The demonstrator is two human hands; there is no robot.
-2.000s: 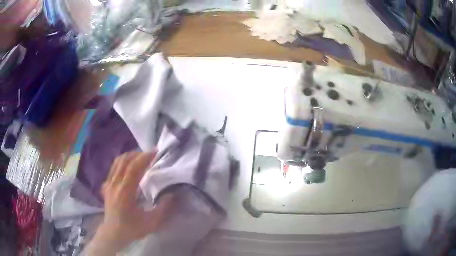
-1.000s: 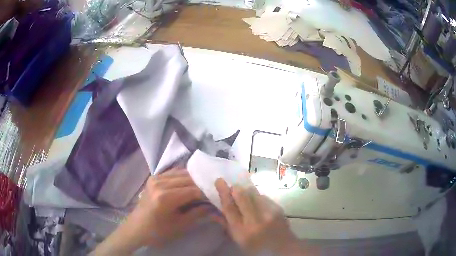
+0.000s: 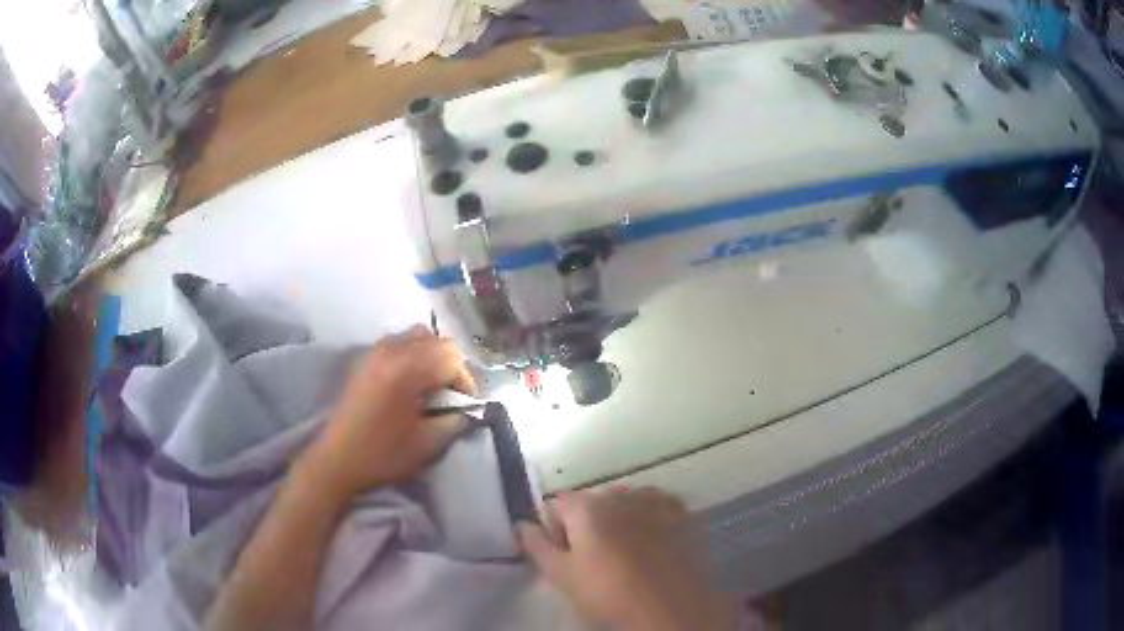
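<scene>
The pale grey-lilac garment cloth [image 3: 247,407] lies bunched left of the needle, with a purple panel [image 3: 142,493] at its left. A dark strip [image 3: 509,462] runs along the cloth just left of and below the lit presser foot [image 3: 533,380]. My left hand [image 3: 401,401] rests on the cloth by the needle area, and a thin dark strip end shows beside its fingers. My right hand [image 3: 623,549] pinches the cloth at the lower end of the dark strip, slightly blurred. The white machine head [image 3: 740,185] stands above and to the right.
Cream cut pieces [image 3: 425,27] lie on the brown wooden surface [image 3: 277,105] behind the machine. Blue tape [image 3: 105,370] runs down the table's left side. The grey front edge [image 3: 863,475] has ruler markings. White cloth [image 3: 1066,308] hangs at the right.
The view has turned right. The garment and both hands have moved to the needle area. The small white piece is no longer seen separately; a dark strip now shows between my hands.
</scene>
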